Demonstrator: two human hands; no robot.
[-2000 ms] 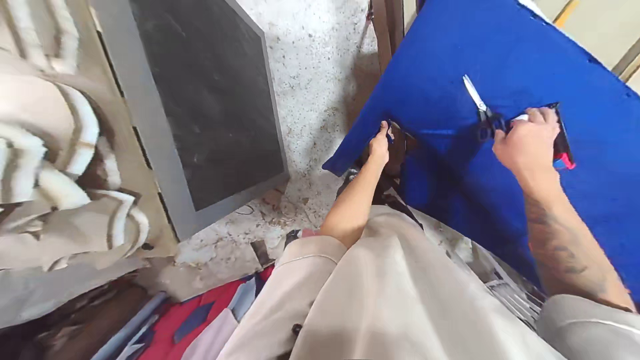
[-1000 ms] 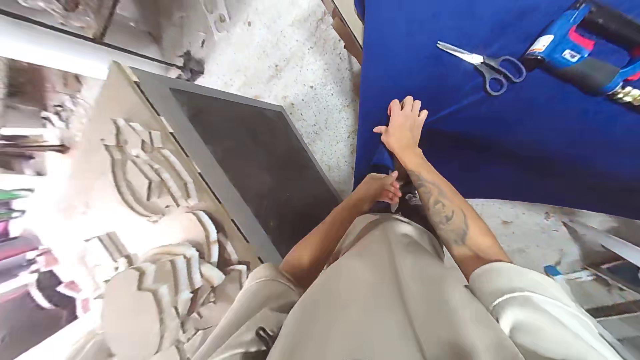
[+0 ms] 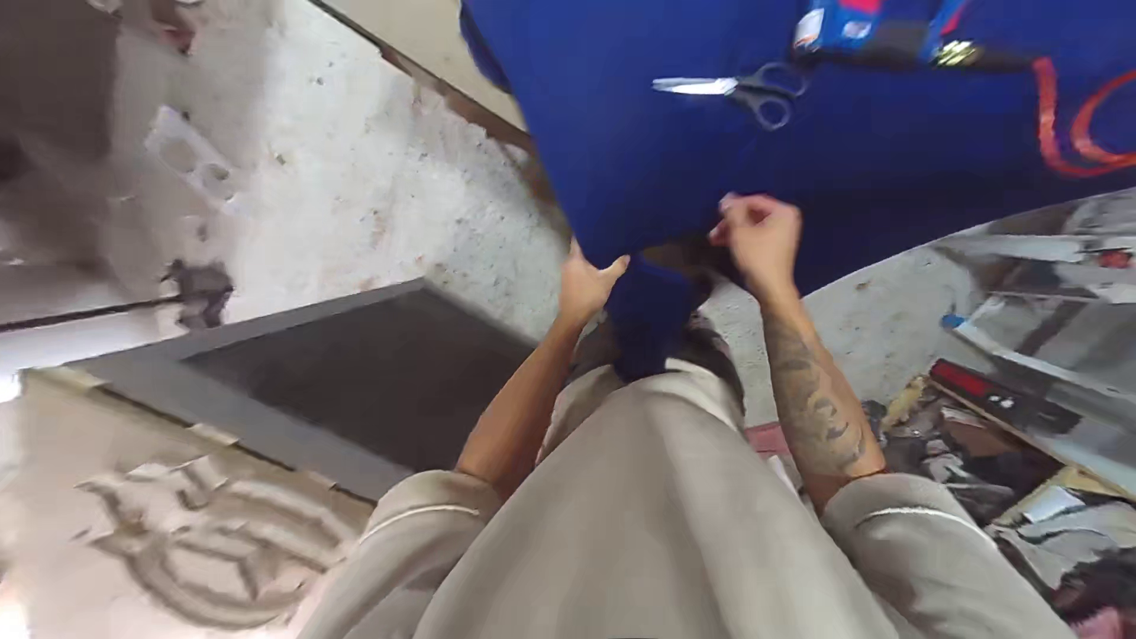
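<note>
Blue fabric [image 3: 639, 133] covers a large piece in front of me, with a loose flap [image 3: 652, 311] hanging down near my legs. My left hand [image 3: 590, 284] grips the fabric's near left corner between thumb and fingers. To the right, my right hand [image 3: 761, 235] is over the near edge, its fingers curled and blurred; a pinch of fabric in it cannot be made out. Dark-handled scissors [image 3: 750, 89] lie on the blue fabric, blades pointing left. Beyond them rests a blue power tool [image 3: 879, 34], joined to a red-orange hose [image 3: 1047, 115].
A grey-framed dark panel [image 3: 355, 373] lies at the left, beside a tan board [image 3: 204, 532] with cut curved pieces. The concrete floor [image 3: 355, 151] shows between panel and fabric. At the right are a metal rack [image 3: 1047, 355] and scraps [image 3: 958, 453].
My left hand has moved onto the fabric's corner. My right hand, earlier by the tool and then spread flat on the fabric, is now curled at its near edge. The view has turned.
</note>
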